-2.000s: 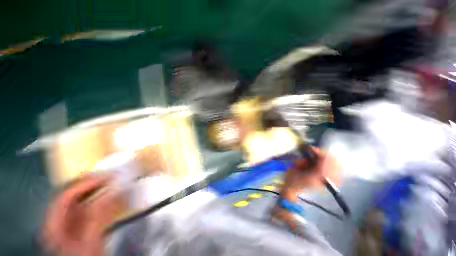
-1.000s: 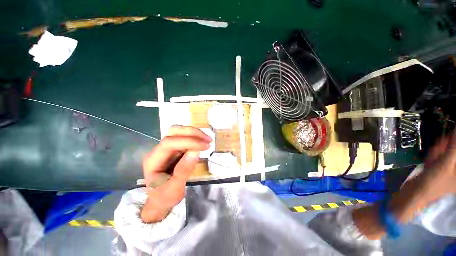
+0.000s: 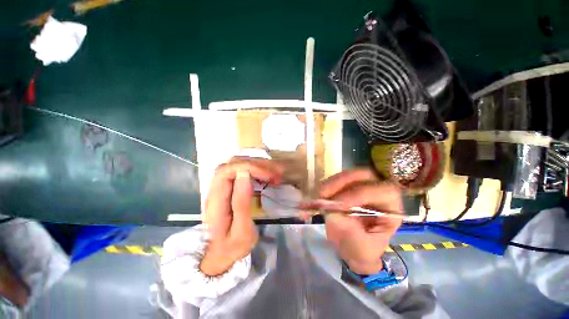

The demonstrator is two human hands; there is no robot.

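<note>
My left hand point(image 3: 234, 193) is over the left part of the work pad, its thumb and fingertips pinched at one end of a thin dark wire point(image 3: 281, 200). Whether a small module is between the fingers is hidden. My right hand point(image 3: 365, 215) is pinched around slim tweezers point(image 3: 368, 212), slightly blurred, pointing left towards the wire. A silver solder wire point(image 3: 118, 133) runs from the far left to the left hand; its end is hidden. White pads, one of them uncovered point(image 3: 283, 132), lie on the brown cardboard point(image 3: 249, 124).
A black fan point(image 3: 380, 93) stands behind the right hand. A round tip cleaner point(image 3: 407, 163) sits below it. A black box with cables point(image 3: 483, 163) is at the right. Crumpled white paper point(image 3: 58, 40) lies far left. Other people's pale sleeves point(image 3: 541, 255) show at both sides.
My right hand has come in from the far right to beside my left hand, now holding tweezers. My left hand stays over the pad. The view has shifted slightly.
</note>
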